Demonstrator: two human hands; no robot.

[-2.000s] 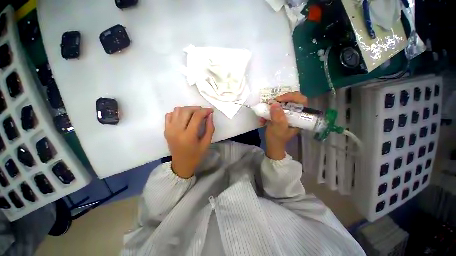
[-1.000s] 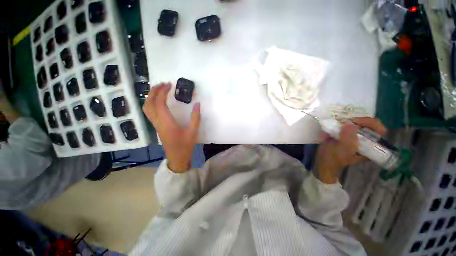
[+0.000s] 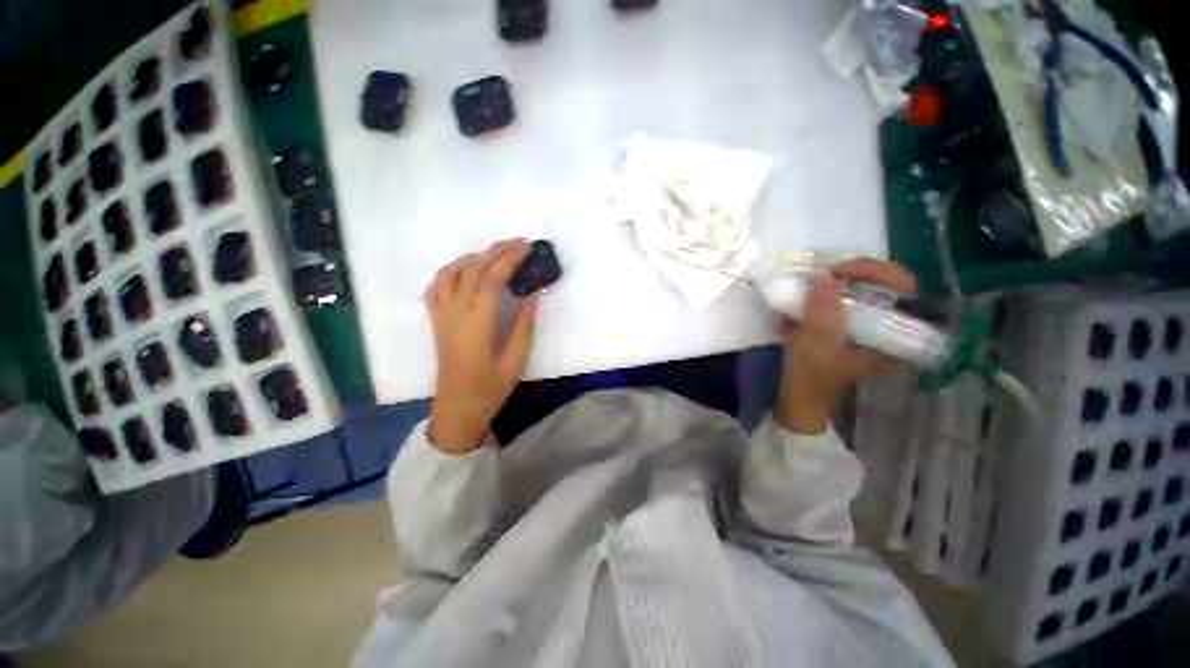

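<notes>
My left hand [image 3: 480,326] is at the front of the white board and grips a small black housing [image 3: 535,269] between thumb and fingers. My right hand [image 3: 830,342] holds the white dispensing syringe [image 3: 882,326] like a pen, its thin needle pointing left to the edge of the crumpled white cloth [image 3: 694,209]. A green adapter [image 3: 961,355] sits on the syringe's rear end. More black housings lie on the board, among them one at the left [image 3: 385,101] and one beside it [image 3: 484,106].
A white tray of black housings [image 3: 290,342] stands at the left, stacked trays [image 3: 1022,574] at the right. Blue-handled cutters [image 3: 1054,98] lie on a cream board at upper right. A printed label [image 3: 825,261] lies by my right hand. Another person's sleeve [image 3: 65,522] is at lower left.
My left hand first moved left to the lone black housing with its fingers apart, and now has closed on it and brought it nearer the cloth. My right hand still holds the syringe. The view has shifted.
</notes>
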